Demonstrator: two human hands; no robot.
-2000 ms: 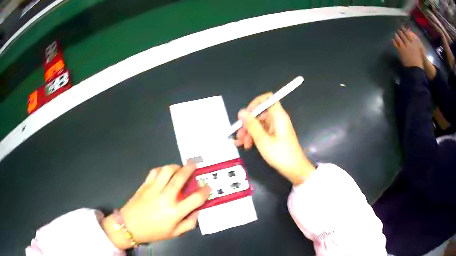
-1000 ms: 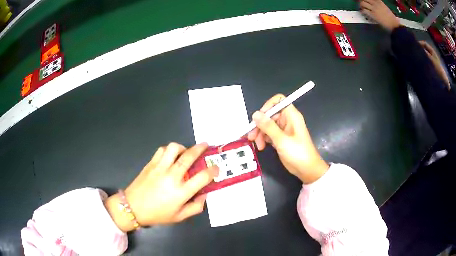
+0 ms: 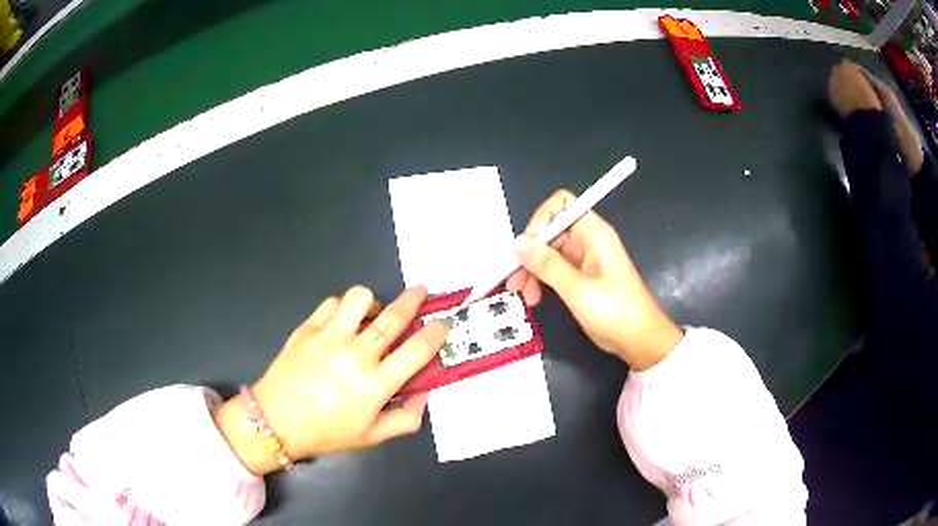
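A red device shell lies across a white backing sheet on the dark bench. Its white circuit board with several black square marks faces up. My left hand lies on the shell's left end, holds it and hides that end. My right hand holds a slim white tool like a pen. The tool's tip is at the board's upper left edge, close to my left fingertips. Whether a small piece is on the tip cannot be told.
Two red and orange units lie at the left on the green belt and its white rail. Another unit lies at the upper right, across the rail's edge. Another person's hands and dark sleeves are at the right.
The tool tip has moved from the grey patch area of the sheet to the shell, then onto the board. A unit has appeared at the upper right; the other person's hand has drawn back from it.
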